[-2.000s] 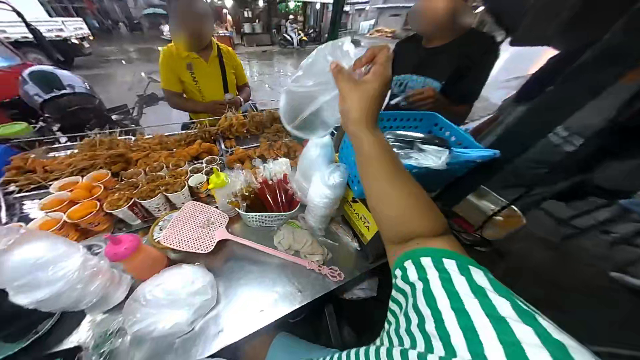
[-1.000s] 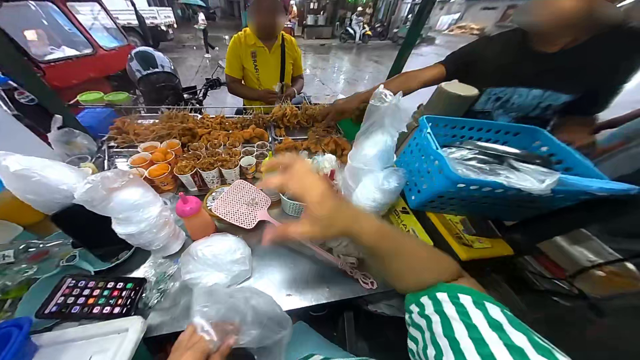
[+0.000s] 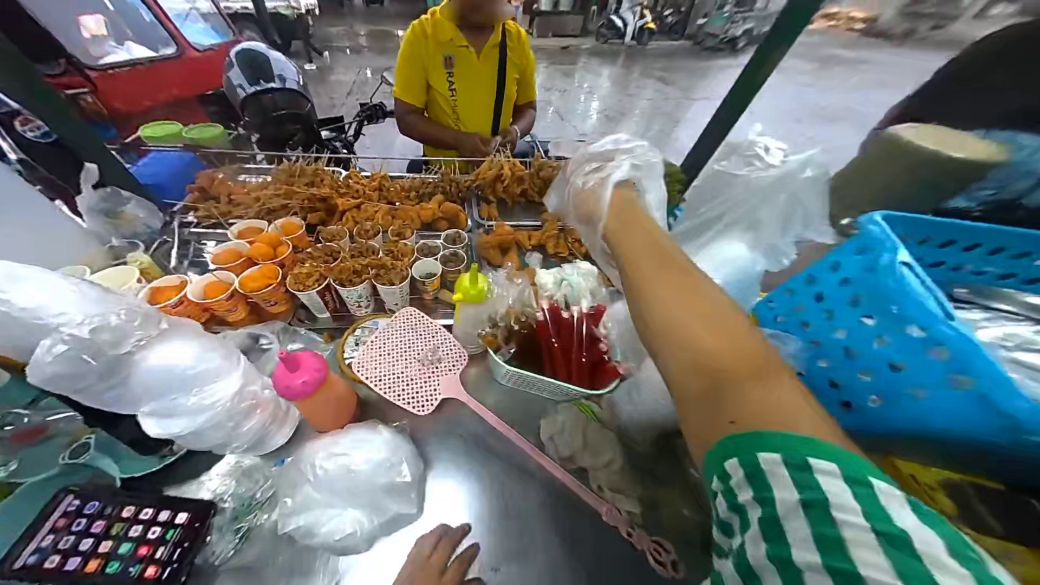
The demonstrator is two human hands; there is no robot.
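Note:
My right hand [image 3: 613, 195] is stretched out to the far side of the counter, inside a clear plastic bag [image 3: 601, 166], over the trays of fried food; the bag blurs its fingers, so I cannot tell if it grips anything. My left hand [image 3: 441, 556] rests low at the near edge of the metal counter [image 3: 487, 487], fingers apart, holding nothing. Between them lie a pink fly swatter [image 3: 414, 357] and a pale green basket [image 3: 540, 382] with bags of red sauce. Skewered fried food [image 3: 325, 187] is piled on the trays behind paper cups [image 3: 353, 288].
A squeeze bottle with a pink cap [image 3: 313, 390], bundled plastic bags [image 3: 349, 487] and a phone [image 3: 106, 536] stand or lie left. At right are a blue perforated basket [image 3: 918, 341] and hanging bags [image 3: 739, 203]. A person in yellow [image 3: 463, 81] stands across the counter.
My right hand has gone from above the swatter to the far trays and is now in a plastic bag. My left hand no longer touches the plastic bag it was at one second ago.

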